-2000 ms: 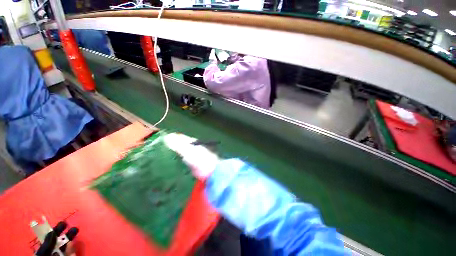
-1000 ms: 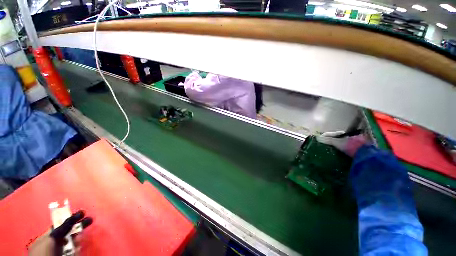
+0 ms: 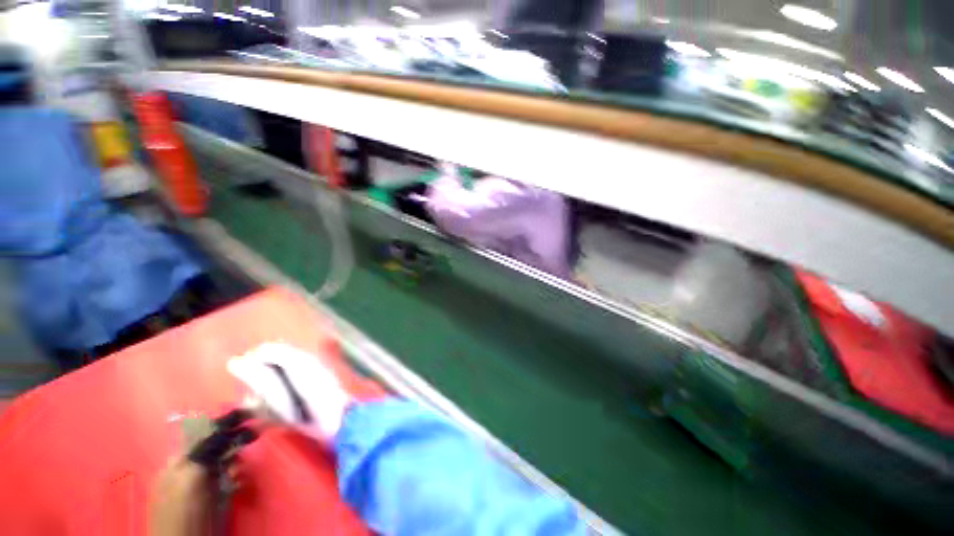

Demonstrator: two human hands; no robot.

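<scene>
My left hand (image 3: pixel 199 471), with black finger cots, is over the red pad (image 3: pixel 94 429) at the lower left. It grips a small pale piece (image 3: pixel 194 427), blurred and partly hidden by the fingers. My right hand (image 3: pixel 288 387), in a white glove, is just beyond it over the pad, with a slim black pen (image 3: pixel 289 392) across it. The fingertips of the two hands are close; I cannot tell if they touch. A green circuit board (image 3: pixel 706 408) lies on the conveyor belt (image 3: pixel 492 372) at the right.
Another board (image 3: pixel 410 262) with tall parts is farther up the belt. A white cord (image 3: pixel 340 246) hangs near the pad's far corner. Red-wrapped posts (image 3: pixel 167 157) and a long shelf edge (image 3: pixel 502 131) stand beyond. A person in pink (image 3: pixel 502 220) is across the belt, another in blue at left.
My right hand has let go of the large board on the belt and come back left over the pad beside my left hand. My left hand still holds the pale piece. The view has shifted and blurred.
</scene>
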